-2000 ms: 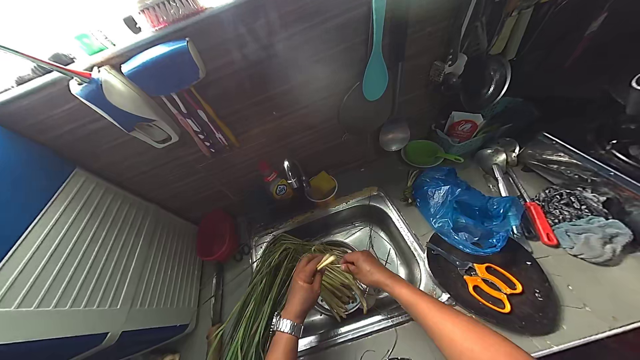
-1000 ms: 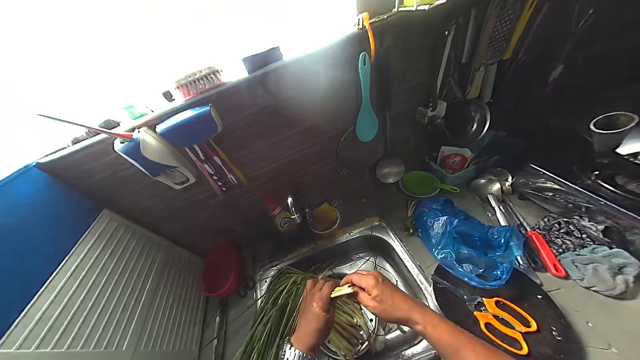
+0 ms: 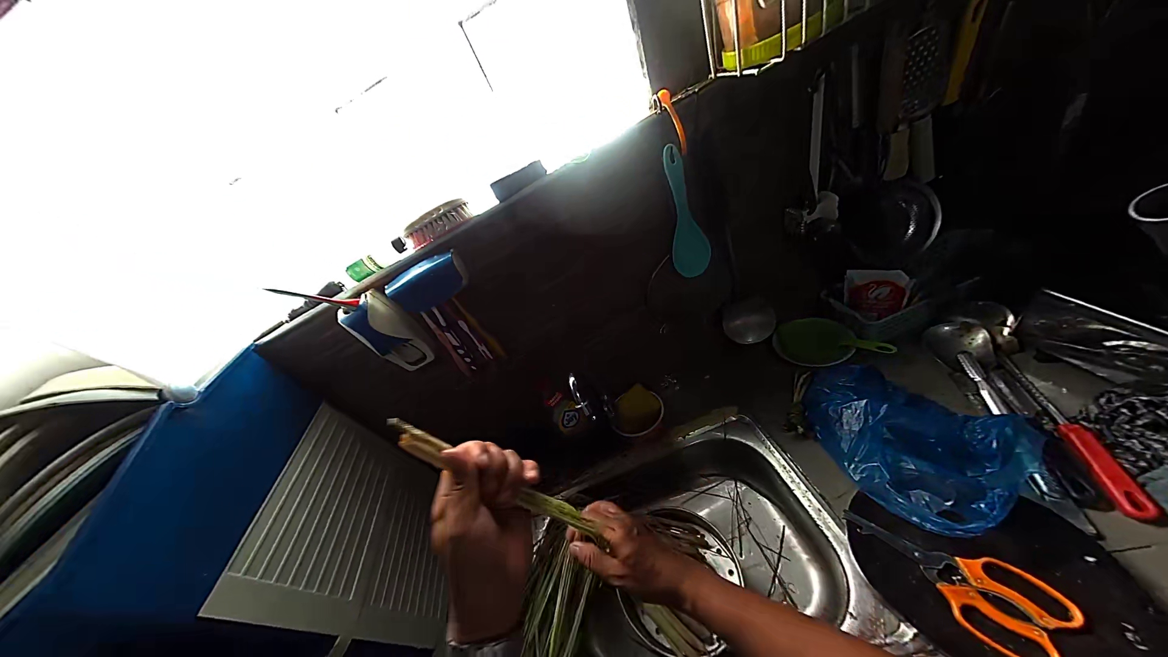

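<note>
My left hand (image 3: 484, 520) is closed around the upper part of a green leafy stalk (image 3: 547, 505), whose pale root end sticks out up and to the left. Lower down, my right hand (image 3: 630, 552) grips the same stalk between thumb and fingers. Beneath both hands, long green leaves (image 3: 561, 593) hang at the left side of the stainless steel sink (image 3: 808, 529). A round perforated metal strainer (image 3: 727, 561) with more stalks stands in the sink, partly hidden by my right forearm. Thin dark scraps lie on the sink floor.
Orange-handled scissors (image 3: 1004, 593) lie on a black round board (image 3: 912, 593) at the right. Behind them are a blue plastic bag (image 3: 912, 447) and a red-handled utensil (image 3: 1104, 470). The faucet (image 3: 581, 397) and a cup with a yellow sponge (image 3: 636, 411) stand behind the sink.
Both hands were close together over the sink; now the left hand is farther left and higher, with the stalk stretched between them. The view has tilted up toward the window.
</note>
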